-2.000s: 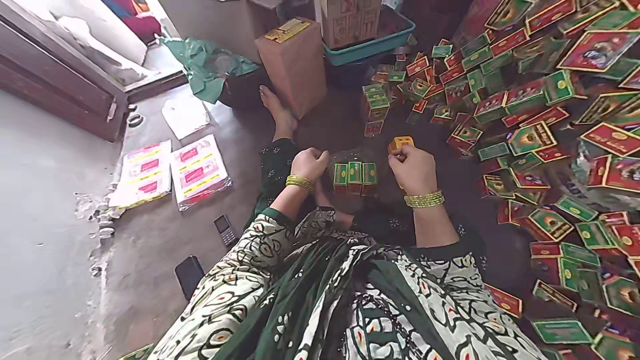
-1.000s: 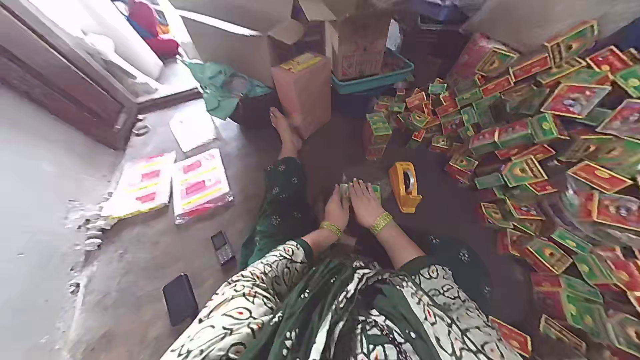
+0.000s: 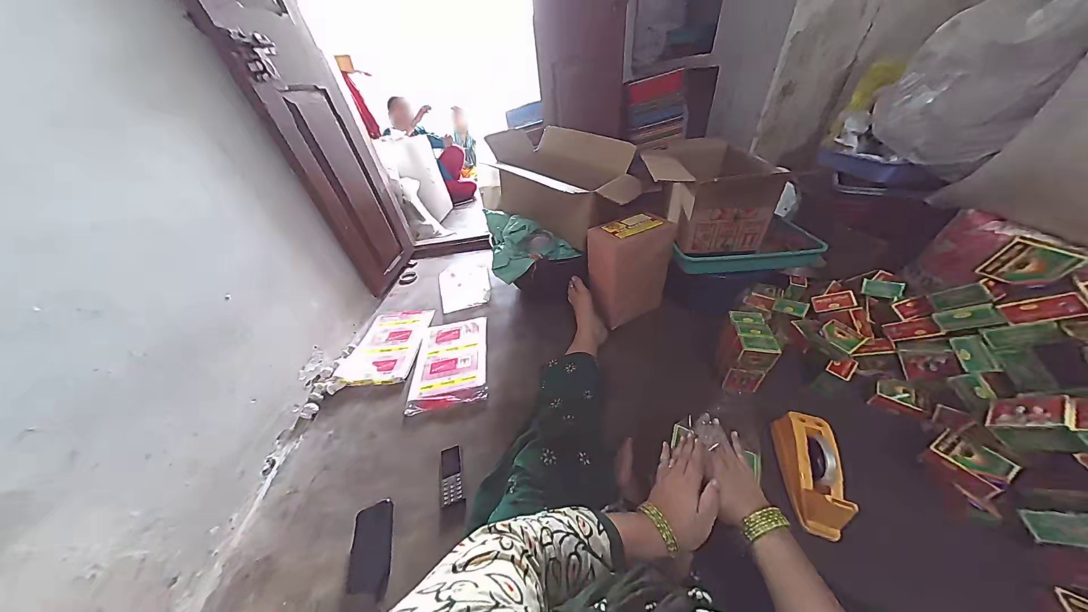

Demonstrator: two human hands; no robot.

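My left hand point(image 3: 682, 493) and my right hand point(image 3: 729, 476) lie side by side, palms down, on a clear plastic-wrapped pack of small green boxes point(image 3: 753, 466) on the floor. The hands cover most of the pack; only its edges and some crinkled film show. Neither hand's fingers are closed round it. Just right of my right hand stands a yellow tape dispenser point(image 3: 814, 476) with a roll of tape in it. A stack of small green and red boxes point(image 3: 750, 350) stands beyond the hands.
Loose green and red boxes point(image 3: 969, 319) cover the floor at right. A brown carton point(image 3: 631, 270) stands by my foot, with open cardboard boxes point(image 3: 561, 174) behind. Printed packets point(image 3: 449, 361), a keypad phone point(image 3: 451, 476) and a smartphone point(image 3: 371, 548) lie at left. People point(image 3: 429, 144) sit beyond the doorway.
Two seconds ago my right hand held the yellow tape dispenser; it now stands on the floor. Both hands have come together over the pack. The view has tilted up towards the doorway.
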